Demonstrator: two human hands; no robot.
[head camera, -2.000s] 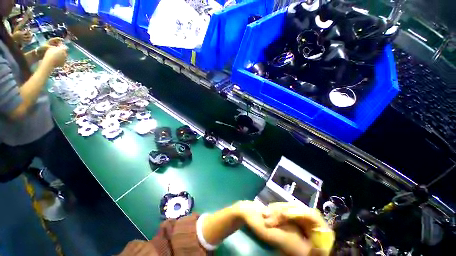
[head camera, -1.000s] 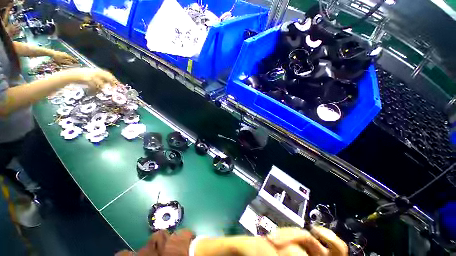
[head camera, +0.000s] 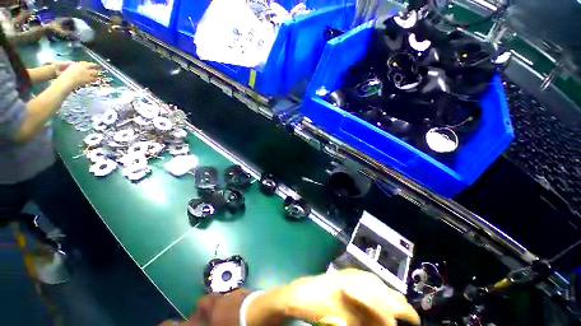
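Note:
My left hand (head camera: 347, 298) reaches in from the bottom edge, with a white band at the wrist. It is blurred, and its fingertips point right, just below the screw feeder (head camera: 382, 249). Whether it holds anything is hidden. My right hand is not in view. A black housing with a white plate fitted (head camera: 225, 274) lies on the green mat, left of my hand. Several black housings (head camera: 207, 178) lie loosely grouped further up the mat, and one (head camera: 295, 207) sits by the rail.
Loose white motor plates (head camera: 137, 137) are heaped at left, near another worker's hands (head camera: 78, 74). A blue bin of black housings (head camera: 474, 164) stands beyond the metal rail. Wired assemblies (head camera: 428, 280) lie right of the feeder. A dark round part (head camera: 347, 183) is in the channel.
The view has shifted slightly. My left hand remains near the feeder's front. The dark round part has moved along the channel towards the feeder. The other worker's hand has drawn back from the plate heap.

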